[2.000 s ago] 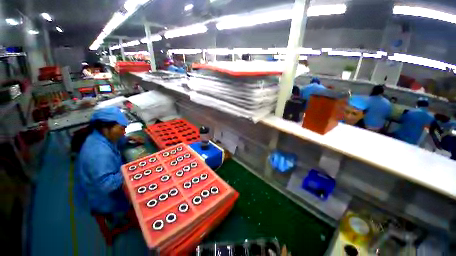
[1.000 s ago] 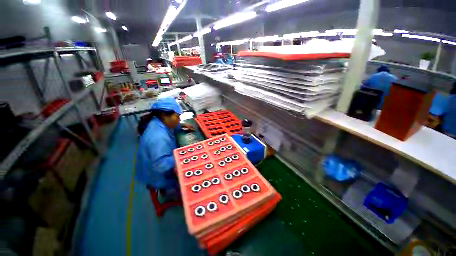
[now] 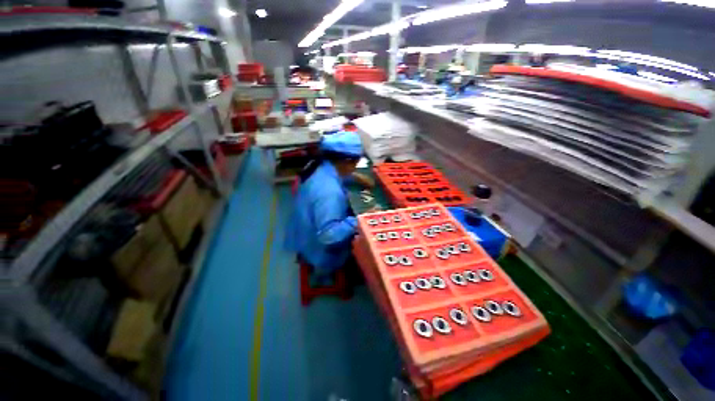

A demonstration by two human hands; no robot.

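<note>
Neither of my hands is in the picture. Nearest in front of me, a stack of red-orange foam trays (image 3: 437,296) stands on the green bench mat (image 3: 576,333). The top tray holds rows of small round ring parts (image 3: 423,327), black and white, set in its sections. Behind it lies another red tray (image 3: 415,182) with dark parts in it. A blue device (image 3: 484,233) with a black round top stands to the right of the stack's far end. At the bottom edge, a clear, shiny thing is cut off and blurred.
A person in blue (image 3: 323,211) sits on a red stool (image 3: 323,288) left of the bench. A metal rack (image 3: 117,164) with boxes lines the left side. Stacked grey-white trays (image 3: 572,129) lie on the upper shelf. A blue bin (image 3: 699,359) is at the right edge.
The view has swung left, so the tray stack, seated person and blue device sit further right. More of the left rack shows. The yellow tape roll has left the picture.
</note>
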